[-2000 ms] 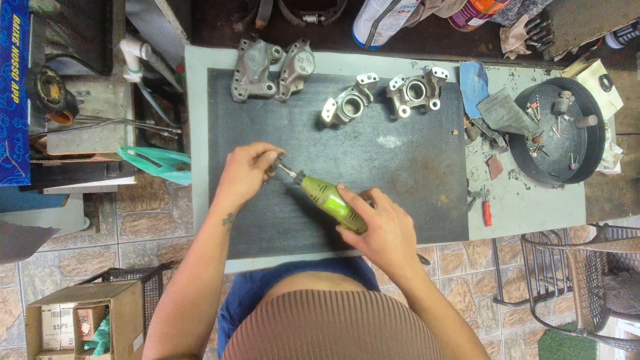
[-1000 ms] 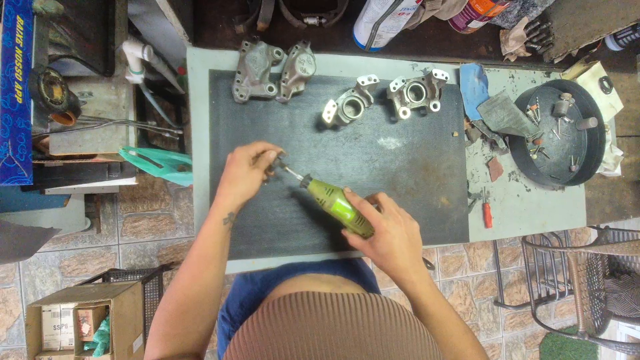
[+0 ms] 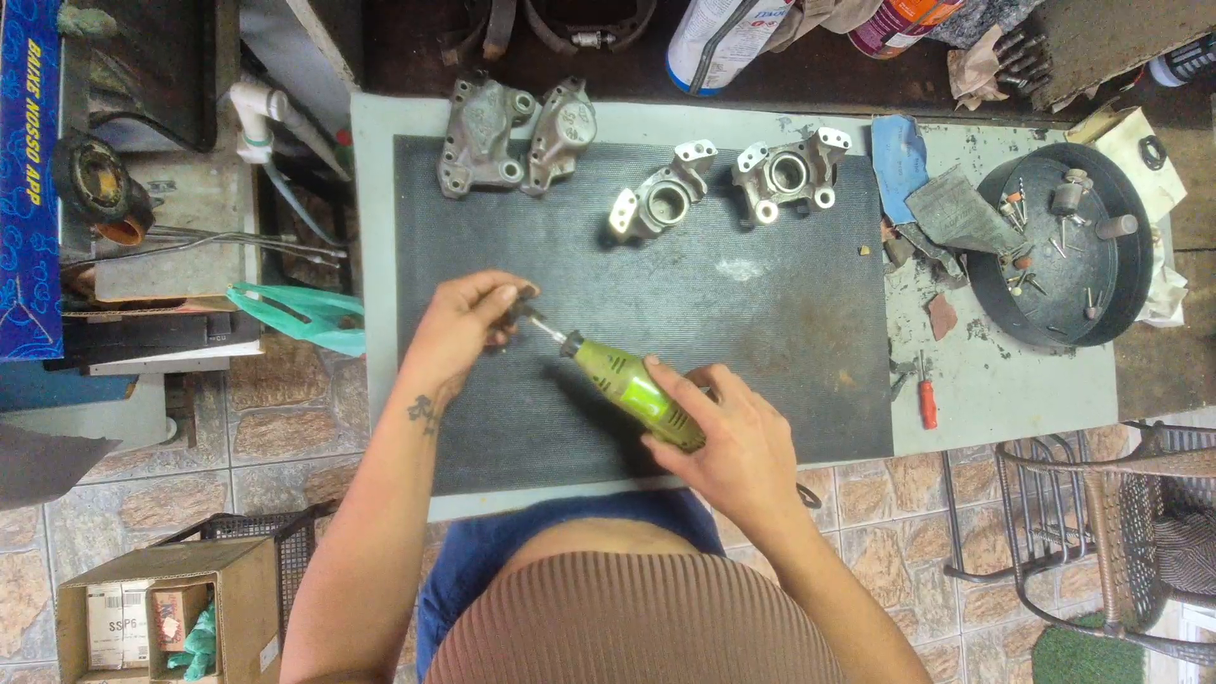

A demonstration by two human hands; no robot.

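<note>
My right hand (image 3: 727,446) is wrapped around the rear of a green rotary tool (image 3: 632,389) above the black ribbed mat (image 3: 570,285). The tool's bit points up and left, at a small dark metal part (image 3: 521,309) pinched in the fingers of my left hand (image 3: 470,323). Whether bit and part touch, I cannot tell. Beyond my hands, at the mat's far edge, lie two dull cast metal caliper parts (image 3: 482,133) (image 3: 560,136) side by side. Right of them are two brighter metal caliper bodies (image 3: 655,201) (image 3: 787,176) with round bores.
A round black tray (image 3: 1130,275) holds several small rotary bits at the right. Sandpaper pieces (image 3: 959,209) lie beside it, and a red-handled screwdriver (image 3: 927,404) nearer me. Spray cans (image 3: 722,43) stand along the back. A green plastic bag (image 3: 304,313) hangs at the left edge.
</note>
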